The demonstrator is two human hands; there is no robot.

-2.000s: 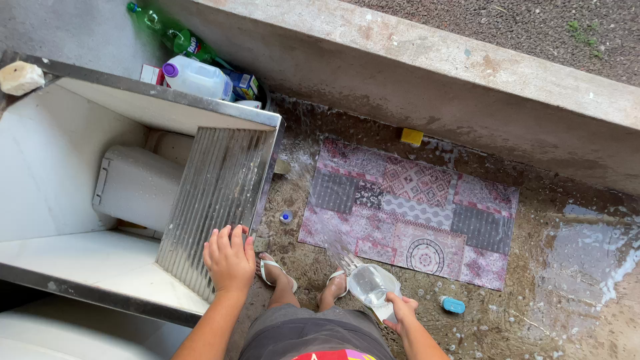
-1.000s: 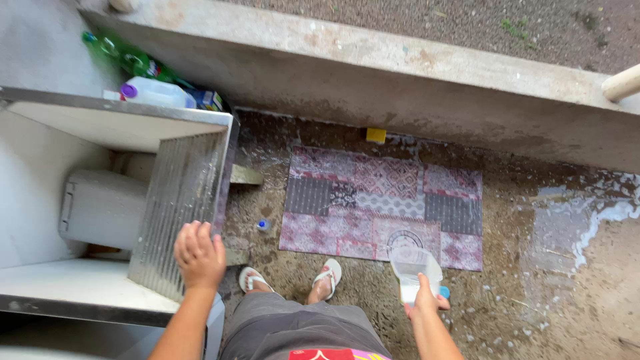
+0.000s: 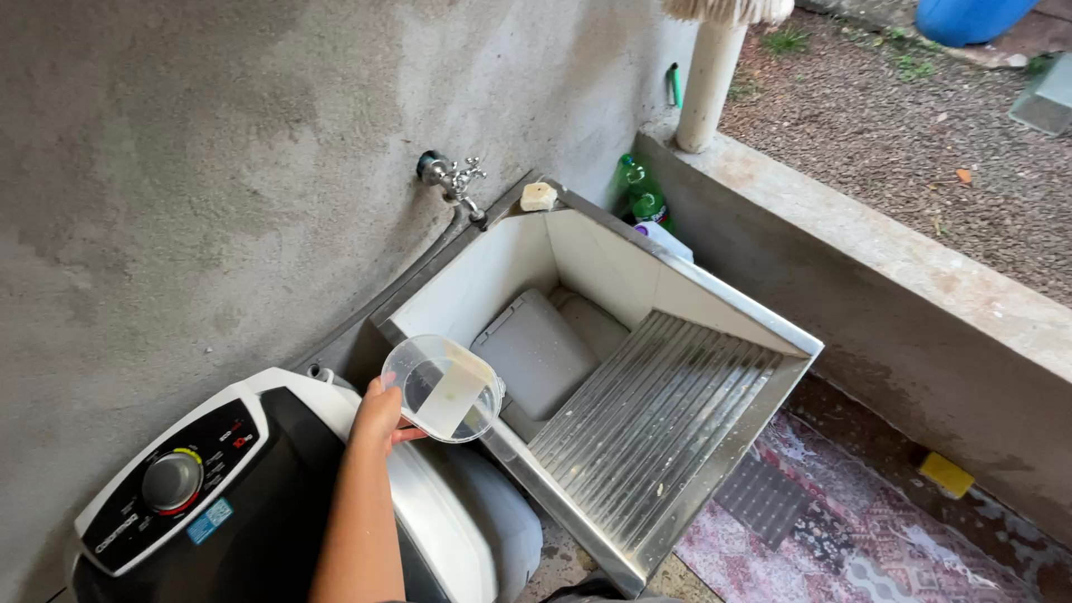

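My left hand (image 3: 387,419) is shut on the near-left side of a clear plastic tub (image 3: 442,389) with a whitish patch on it. The tub is above the near-left rim of a laundry sink (image 3: 536,469), between it and the washing machine. Whether the tub holds any liquid I cannot tell. Inside the basin lies a grey plastic container (image 3: 534,352), left of the ribbed washboard (image 3: 657,402). On the far corner of the sink rests a pale bar of soap (image 3: 538,197), near the wall tap (image 3: 456,180). My right hand is out of view.
A washing machine (image 3: 293,486) stands at lower left. Behind the sink are a green plastic bottle (image 3: 647,201) and a white jug (image 3: 666,241). A low concrete wall (image 3: 888,276) runs along the right. A patterned mat (image 3: 837,519) and yellow sponge (image 3: 946,474) lie on the wet floor.
The clear tub has passed from my right hand to my left, which has left the washboard. It is now over by the sink's left rim. The view has swung left.
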